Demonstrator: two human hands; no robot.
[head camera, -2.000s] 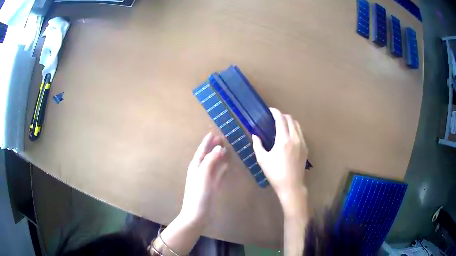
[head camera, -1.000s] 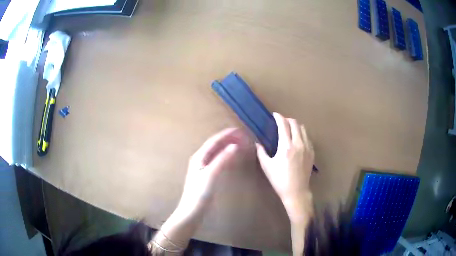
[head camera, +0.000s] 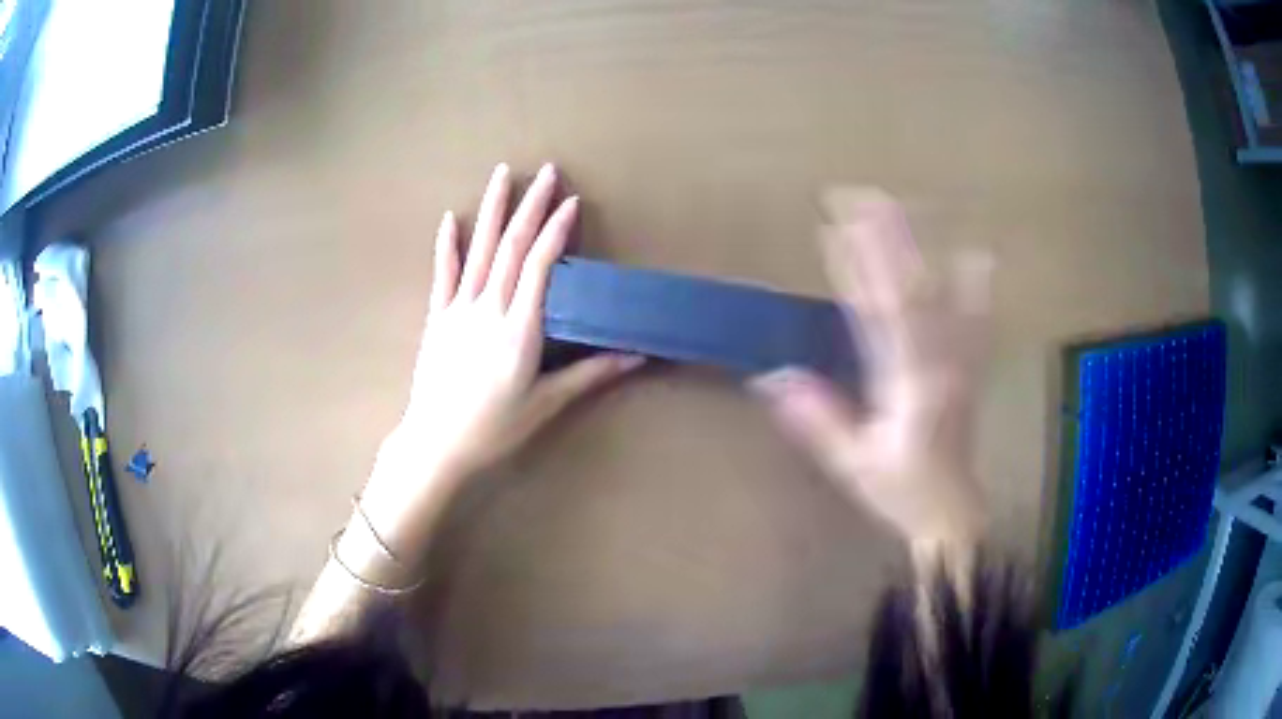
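Observation:
A long dark blue strip stack (head camera: 689, 315) lies crosswise on the tabletop, plain dark side up. My left hand (head camera: 499, 330) is at its left end, fingers spread beyond the end and thumb along the near edge. My right hand (head camera: 900, 365) is at its right end, blurred, with the thumb at the near edge and the fingers raised and apart. My right hand hides the stack's right end. Whether the right hand grips it cannot be told.
A utility knife (head camera: 104, 506) with white tissue (head camera: 66, 316) and a small blue chip (head camera: 141, 464) lie at left. White sheets (head camera: 42, 520) are at the left edge, a black-edged tray (head camera: 106, 84) at upper left, a blue gridded panel sheet (head camera: 1146, 471) at the right edge.
The strip stack has turned from diagonal to nearly crosswise. My left hand has moved to its left end, my right hand to its right end. The view has shifted; the short stacks are out of view.

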